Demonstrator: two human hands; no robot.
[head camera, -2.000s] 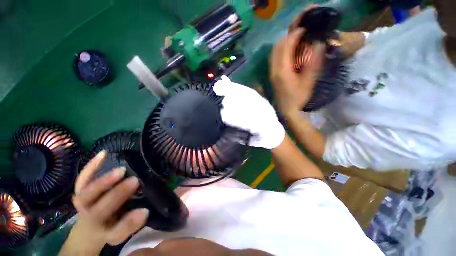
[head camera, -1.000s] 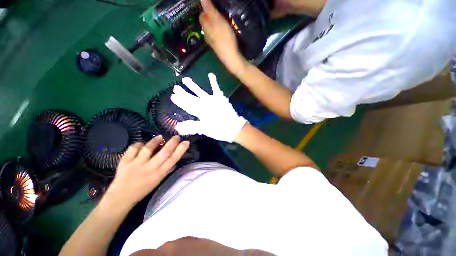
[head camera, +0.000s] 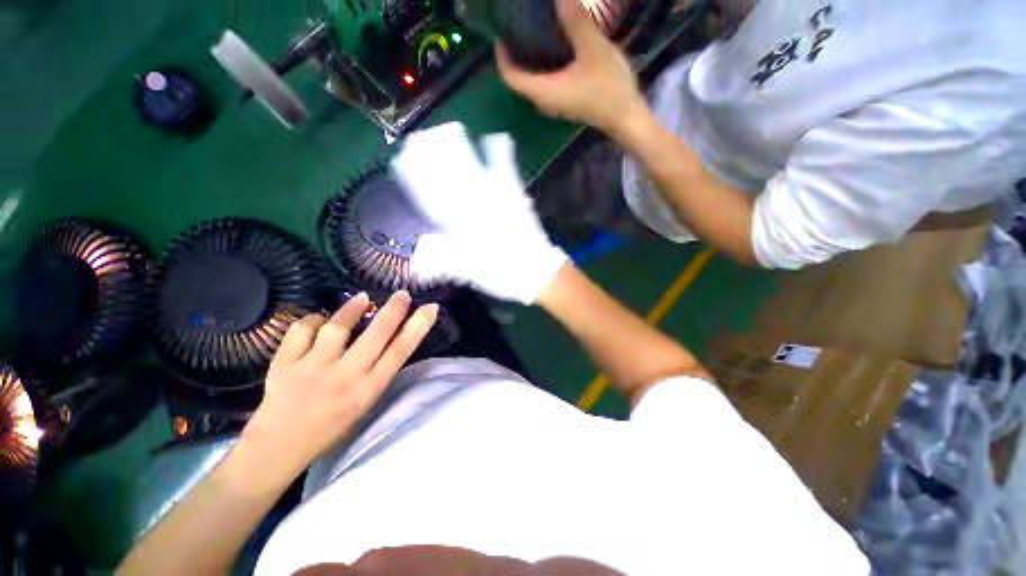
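Note:
A black desk fan (head camera: 377, 225) lies on the green bench just in front of me, its slotted grille and smooth centre disc facing up. My gloved right hand (head camera: 478, 219) is over the right side of its grille, fingers spread and slightly blurred; its palm side is hidden. My bare left hand (head camera: 343, 366) lies with fingers extended over the near left edge of this fan, by its dark base. Whether the fingers grip anything is hidden. A second black fan (head camera: 214, 295) lies just left, close to my left hand.
More fans (head camera: 73, 293) lie at the left. The grinder (head camera: 399, 56) with its pale wheel (head camera: 260, 78) stands at the back, a small round black part (head camera: 171, 104) left of it. A co-worker's arm (head camera: 686, 186) holds a dark fan at the upper right. Cardboard (head camera: 833, 394) lies below right.
The fan held up between my hands two seconds ago is now down on the bench. My left hand has moved right. The co-worker's fan has moved left towards the grinder.

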